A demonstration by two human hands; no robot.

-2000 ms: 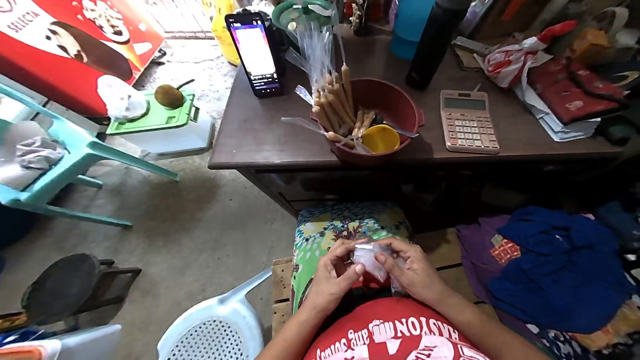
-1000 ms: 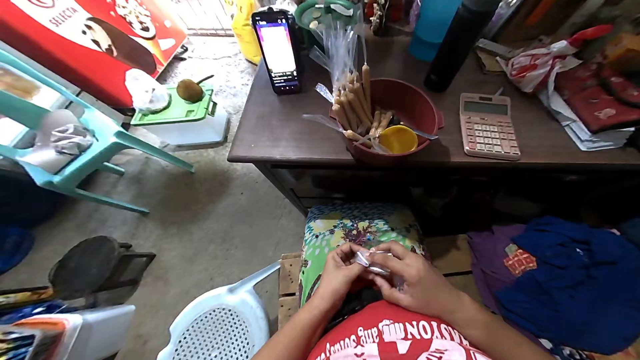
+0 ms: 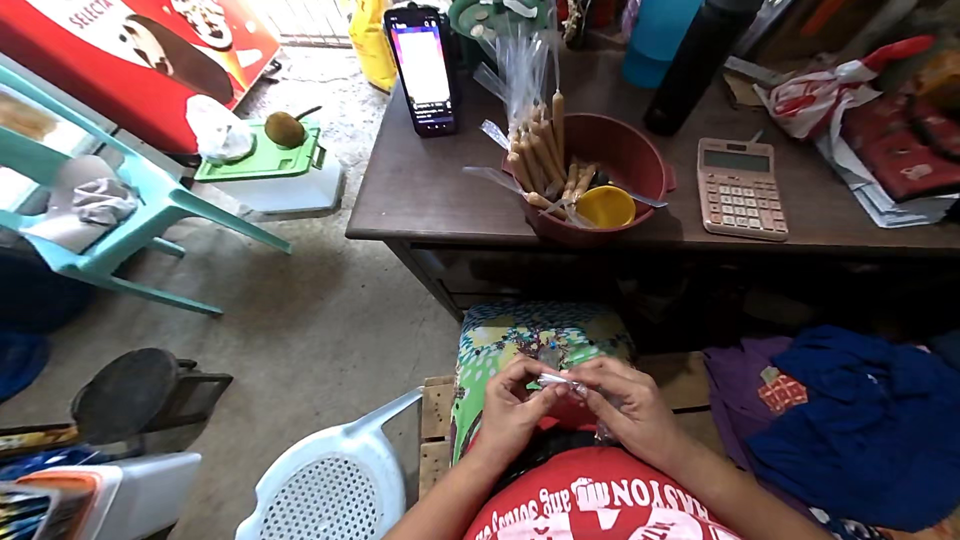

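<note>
Between the fingertips of both hands, above my lap, is a small piece of clear plastic film (image 3: 564, 382), bunched and whitish. My left hand (image 3: 517, 401) pinches its left end, and my right hand (image 3: 622, 401) grips the other end. Beyond them on the desk stands a dark red plastic tub (image 3: 637, 154). It holds several tan, stick-shaped pieces in long clear plastic sleeves (image 3: 536, 150) and a yellow cup (image 3: 606, 207).
On the brown desk (image 3: 457, 187) are a propped smartphone (image 3: 424, 71), a pink calculator (image 3: 742, 187), a black bottle (image 3: 697, 67) and a red bag (image 3: 900, 142). A white plastic chair (image 3: 330, 480) stands left of me; blue cloth (image 3: 855, 435) lies to the right.
The plastic film between my hands was spread wider two seconds ago and is now narrow and bunched. The view has shifted a little.
</note>
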